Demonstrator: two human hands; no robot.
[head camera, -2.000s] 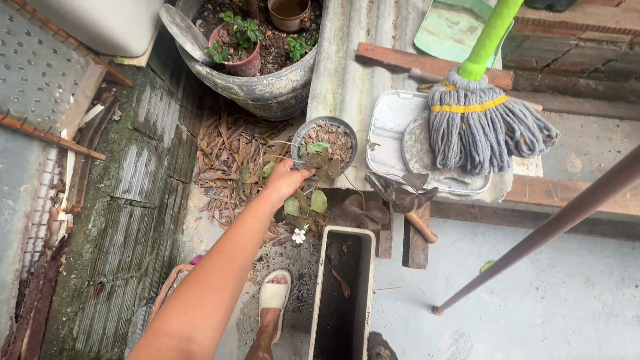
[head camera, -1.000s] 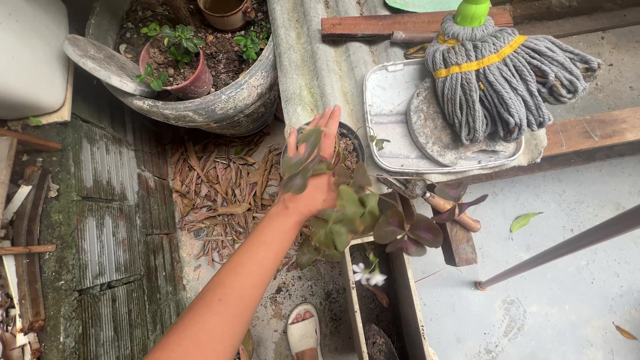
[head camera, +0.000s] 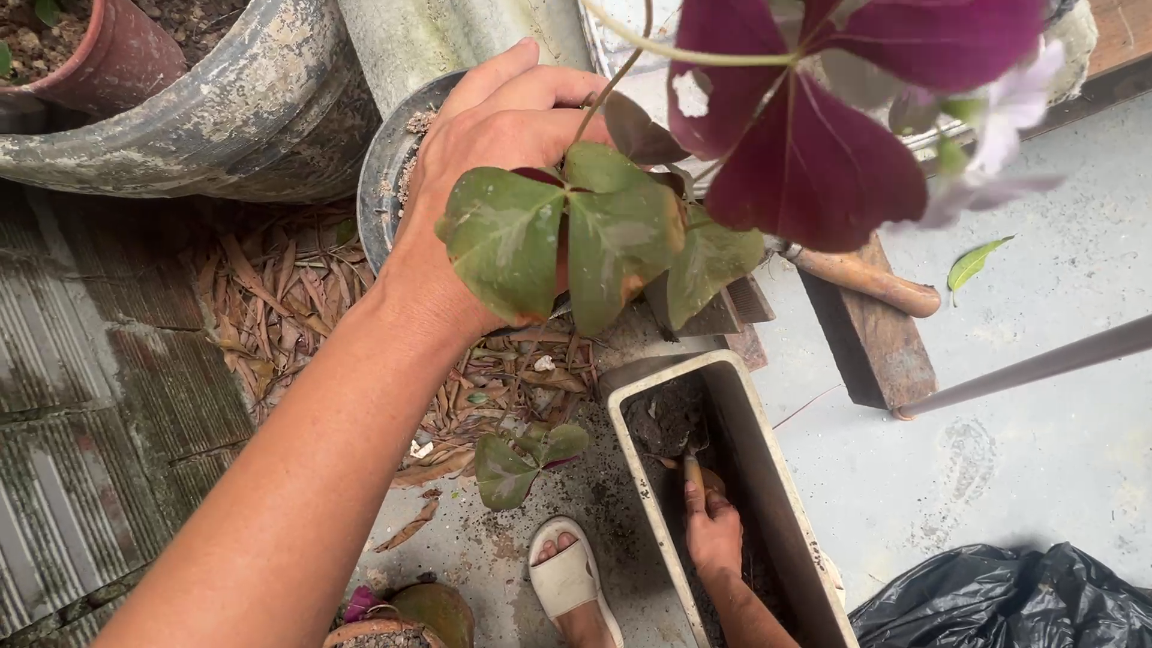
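My left hand (head camera: 504, 135) reaches over a round dark plastic pot (head camera: 371, 193) holding gravelly soil, its fingertips partly behind leaves and stems. Green leaves (head camera: 621, 234) of an oxalis plant cover part of that hand, and large purple leaves (head camera: 810, 135) with pale flowers (head camera: 1008, 117) rise at its right. Lower down, inside a long rectangular planter (head camera: 765, 396), my right hand (head camera: 715, 531) grips the wooden handle of a small trowel (head camera: 693, 468). The trowel's metal end is at dark soil (head camera: 664, 418). Whether the left hand grips any stem is hidden.
A large weathered planter (head camera: 243, 117) stands upper left, above dry leaves (head camera: 279, 297). At right, a wooden-handled tool (head camera: 868, 279) lies across a wood block (head camera: 877, 342), near a brown pole (head camera: 1035, 369). A black plastic bag (head camera: 1008, 598) and a sandaled foot (head camera: 567, 567) are below.
My right hand has come into view in the rectangular planter, holding the trowel. My left hand, over the pot's edge, has its fingers less raised than a second ago. The view is much closer.
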